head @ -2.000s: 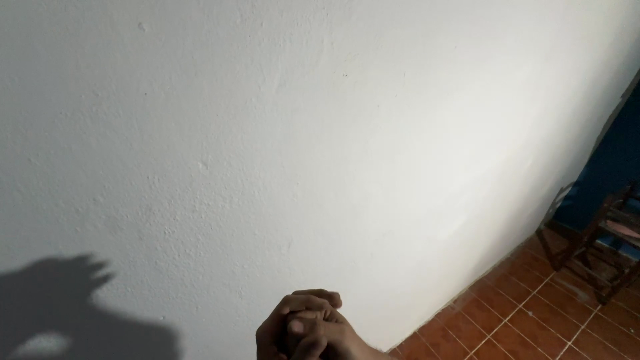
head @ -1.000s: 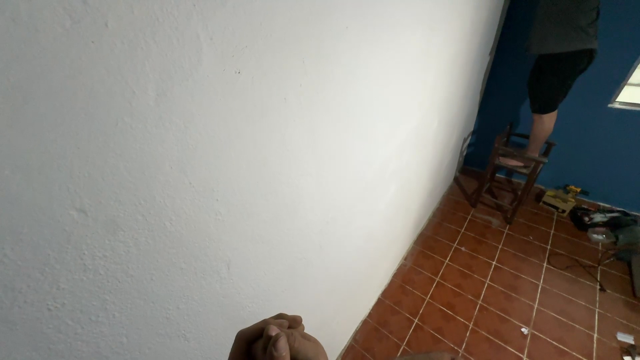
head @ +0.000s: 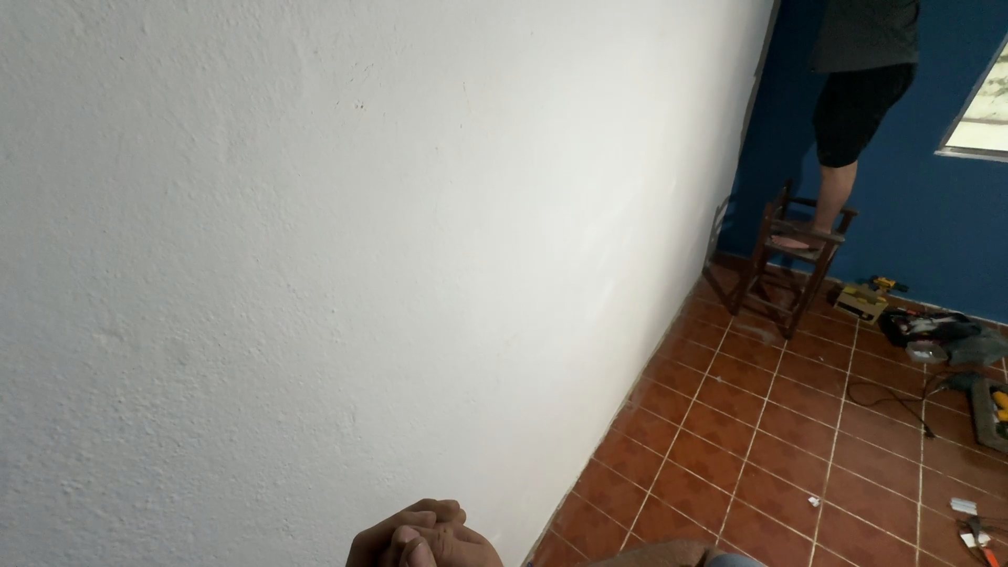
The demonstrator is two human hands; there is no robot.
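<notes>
At the bottom edge, my left hand [head: 384,537] and my right hand [head: 463,546] are clasped together, fingers folded against each other. No object shows between them; the inside of the clasp is hidden, and the frame edge cuts off the lower parts. Both are in front of a rough, white-painted wall [head: 441,315], nearest its lower part. Part of a forearm or other limb with grey cloth beside it shows at the bottom, right of the hands.
A person [head: 862,110] in black shorts stands on a wooden chair [head: 795,256] by a blue wall [head: 906,228]. On the tiled floor [head: 732,449] lie a yellow power tool [head: 886,283], bags [head: 937,331], a cable [head: 890,398], a toolbox [head: 984,413] and scraps [head: 813,501].
The view has swung right, bringing the standing person and more floor into sight. The hand shadow seen on the white wall earlier is out of view. My hands remain clasped.
</notes>
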